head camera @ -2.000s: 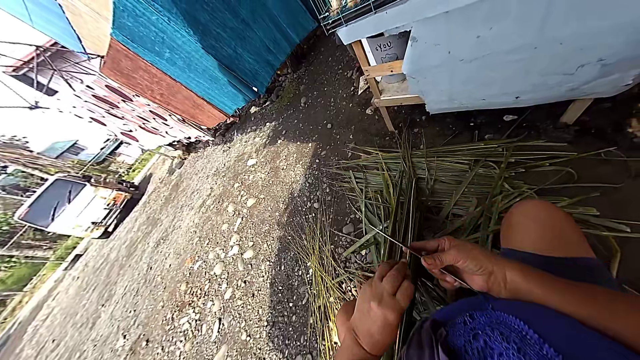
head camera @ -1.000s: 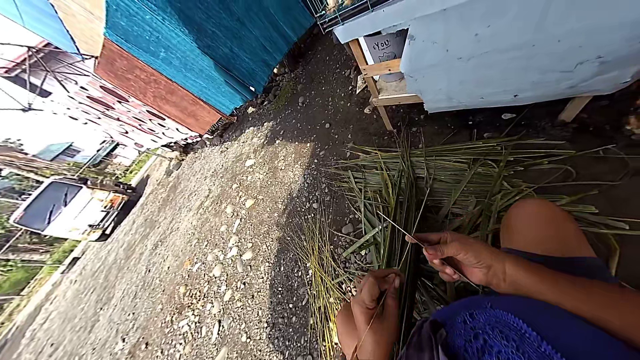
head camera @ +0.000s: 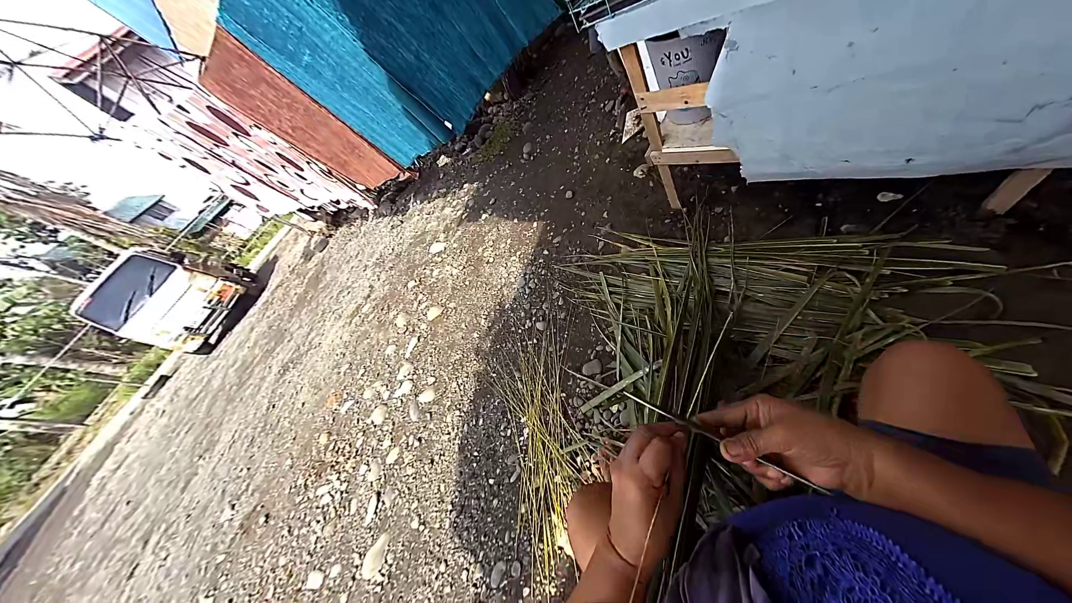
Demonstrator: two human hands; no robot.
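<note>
My right hand [head camera: 779, 440] grips a thin knife-like blade [head camera: 649, 406] that points up and left; its exact kind is hard to tell. Close against the blade, my left hand [head camera: 645, 477] pinches a narrow leaf strip or midrib, and a thin brown strand hangs below its fingers. Long green palm leaflets [head camera: 691, 310] lie in a bundle just beyond both hands, over a wider heap of leaflets [head camera: 804, 268]. Left of my left hand, a pile of thin yellow-green midribs [head camera: 540, 419] rests on the gravel.
A wooden-legged stand [head camera: 653, 126] with a pale blue sheet [head camera: 879, 92] stands beyond the leaves. Gravel with stones [head camera: 377, 414] stretches to the left. Farther off are a teal tarpaulin wall [head camera: 402, 67] and a parked white truck [head camera: 159, 297]. My bent knee [head camera: 938, 385] is beside the heap.
My left hand was lower and apart from the blade a second ago; now it is raised against the blade. My right hand stays in nearly the same place.
</note>
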